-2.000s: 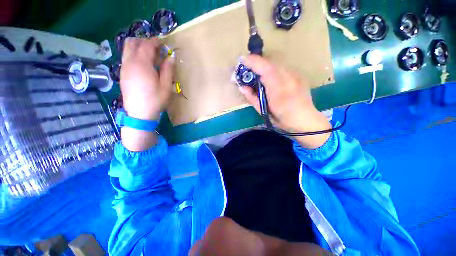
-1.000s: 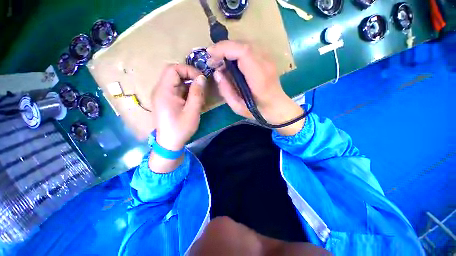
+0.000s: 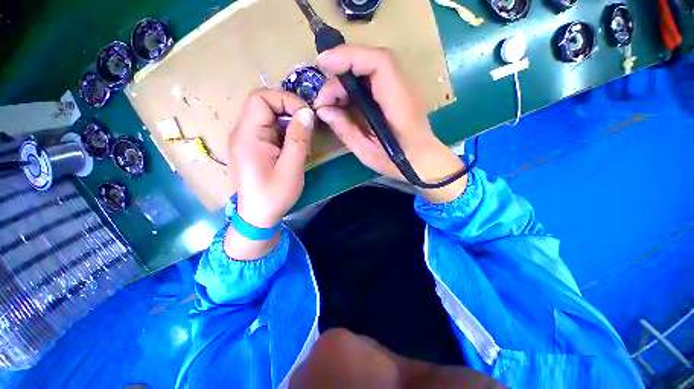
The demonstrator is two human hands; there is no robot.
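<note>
A round dark housing (image 3: 304, 82) lies on the tan work board (image 3: 228, 64) just beyond my fingertips. My left hand (image 3: 268, 148) has thumb and finger pinched at the housing's near edge; what small part they pinch is too small to tell. My right hand (image 3: 384, 106) holds the black soldering iron (image 3: 365, 106), its barrel pointing up and away from the housing. My right fingertips meet my left ones at the housing's near edge. A small white battery pack (image 3: 170, 128) with yellow tape (image 3: 200, 147) and a thin lead lies on the board's left part.
Several more housings (image 3: 115, 63) stand on the green bench at left and others (image 3: 574, 41) at right. A solder wire spool (image 3: 62, 161) lies at the left edge above ribbed clear plastic (image 3: 57, 251). A white disc (image 3: 513, 49) with cable is at right. A red-orange tool (image 3: 670, 24) is far right.
My left hand has moved from the board's left side to the housing, which now lies on the board. My right fingers have come off the housing's top to its near edge, still holding the iron.
</note>
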